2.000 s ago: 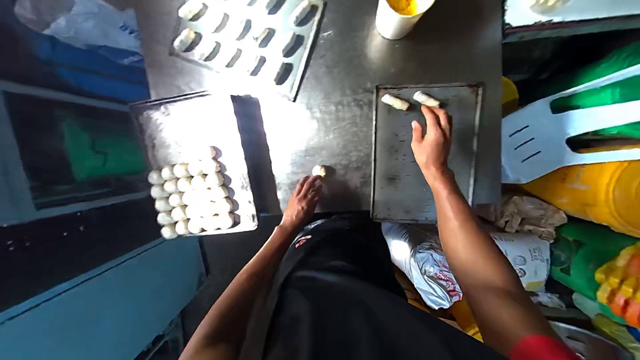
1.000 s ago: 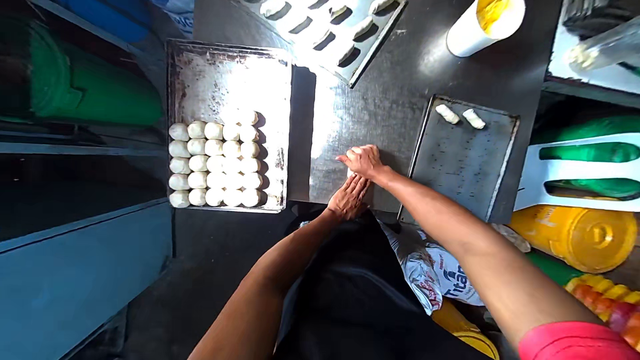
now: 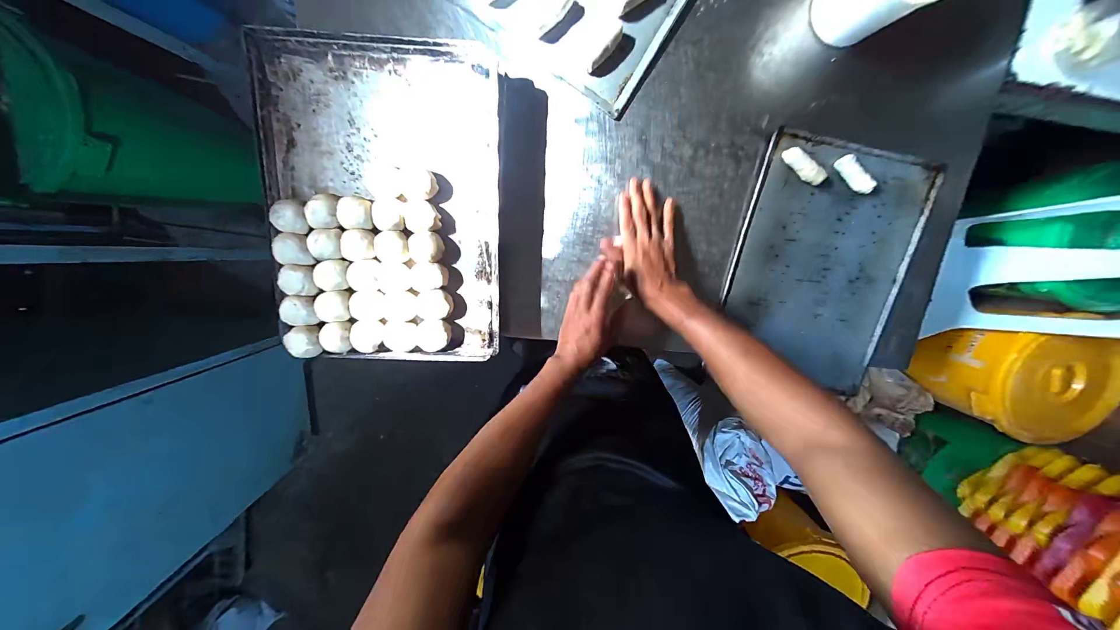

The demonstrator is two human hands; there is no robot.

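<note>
My left hand and my right hand lie close together on the steel table near its front edge. A piece of pale dough shows in part between and beneath them; its shape is mostly hidden. To the left, a metal baking tray carries rows of round dough balls in its lower part. On the right, a second, darker metal tray bears two short dough rolls, one at its upper left and another just beside it.
A molded pan with filled hollows sits at the top of the steel table. A white container stands at the top right. Beyond the right edge are a white plastic chair and a yellow bucket.
My right hand has left the dough rolls on the right tray and come over beside my left hand. Since one second ago its fingers have straightened, pointing away from me. The view has shifted.
</note>
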